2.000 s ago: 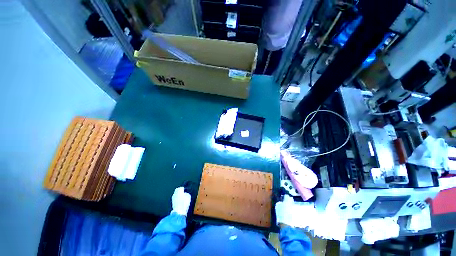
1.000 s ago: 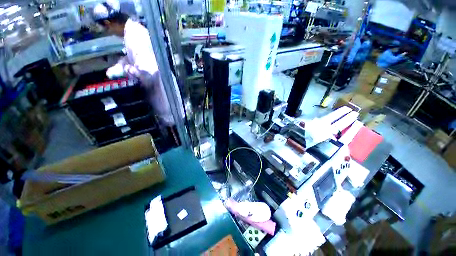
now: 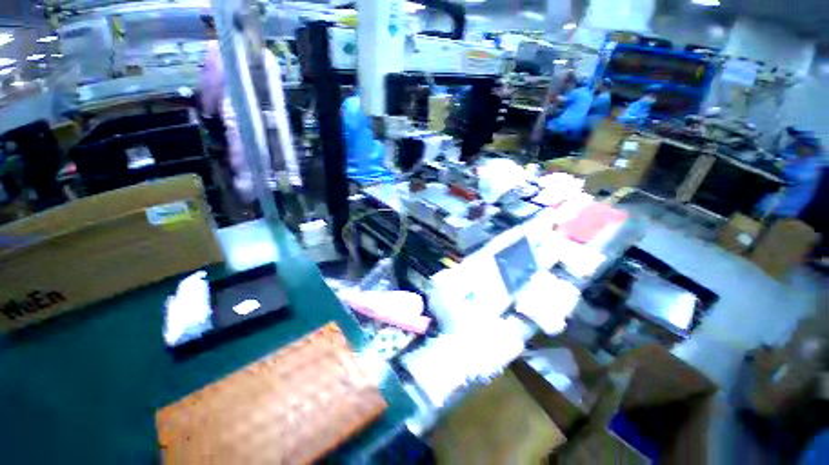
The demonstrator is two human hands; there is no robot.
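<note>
Neither of my hands can be made out in the frame. An orange-brown fixture board [image 3: 273, 404] lies flat on the dark green mat [image 3: 77, 386] at the lower left, its lower end cut off by the picture's edge. Its surface is blurred. Beyond it sits a shallow black tray [image 3: 264, 298]. A crumpled white bundle [image 3: 189, 311] lies at the tray's left side, and a small white piece [image 3: 245, 307] lies inside it.
A long cardboard carton [image 3: 109, 245] stands at the back left. A pink-and-white object [image 3: 395, 309] lies at the table's right edge. A machine with a screen [image 3: 516, 265] stands at right. Open cardboard boxes [image 3: 659, 390] are at lower right. Several people in blue and pink are in the background.
The view has swung up and to the right. Both gloved hands, beside the board two seconds ago, are out of sight. More of the board shows than one second ago.
</note>
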